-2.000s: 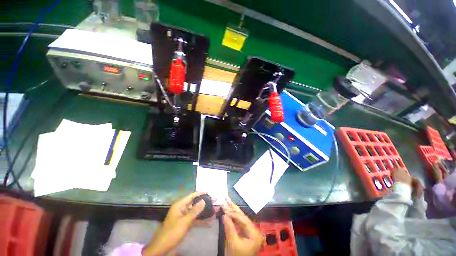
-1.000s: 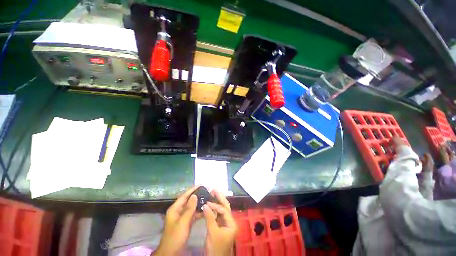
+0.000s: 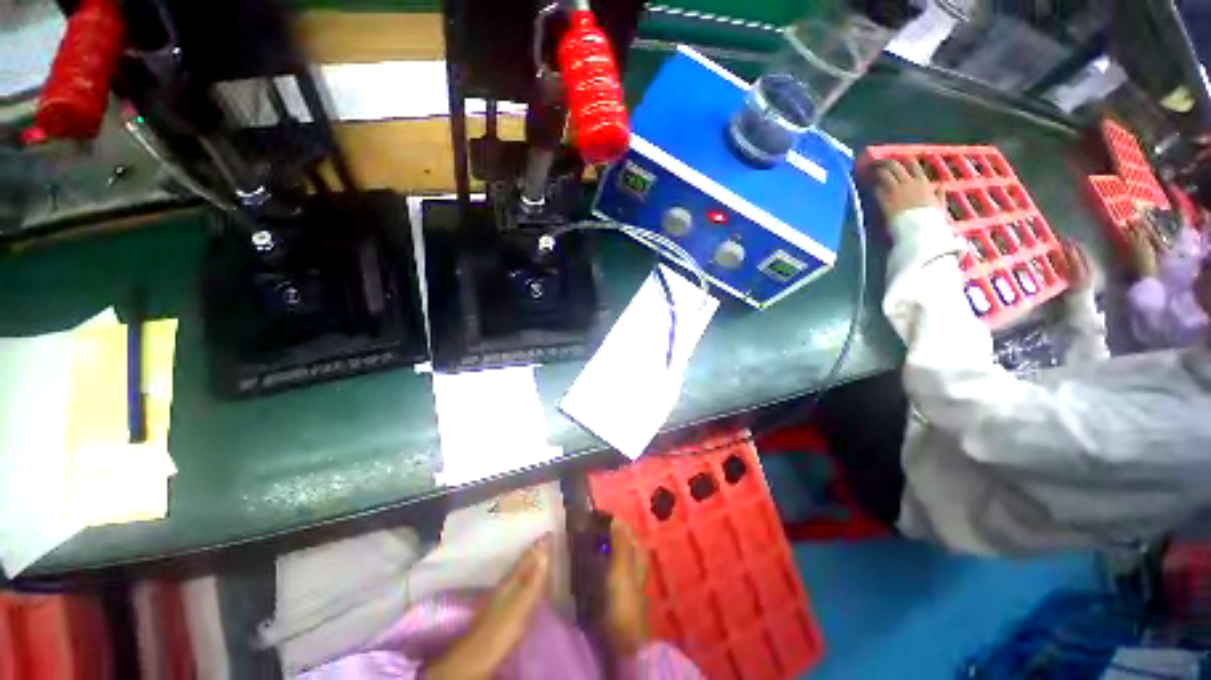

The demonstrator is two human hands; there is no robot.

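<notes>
My left hand (image 3: 507, 614) is blurred at the bottom centre, fingers pointing up, with nothing seen in it. My right hand (image 3: 622, 585) is beside it at the left edge of a red-orange tray (image 3: 717, 585). A small dark watch-like unit (image 3: 602, 542) with a bluish glint shows at my right fingertips; blur hides its exact outline. Several dark units sit in the tray's top row, and its lower pockets show no units. Two black toggle fixtures (image 3: 312, 352) (image 3: 511, 326) with red handles (image 3: 82, 67) (image 3: 592, 86) stand on the bench.
White paper sheets (image 3: 489, 423) (image 3: 644, 372) lie before the fixtures. Loose papers (image 3: 53, 425) with a pen (image 3: 136, 379) lie left. A blue control box (image 3: 724, 179) with a clear jar stands behind. At right, a person's hands are at another tray (image 3: 983, 219).
The view has shifted down and closer. My hands have separated and moved right, from holding the unit together to beside the tray. The neighbour's hand has moved to their tray's upper left.
</notes>
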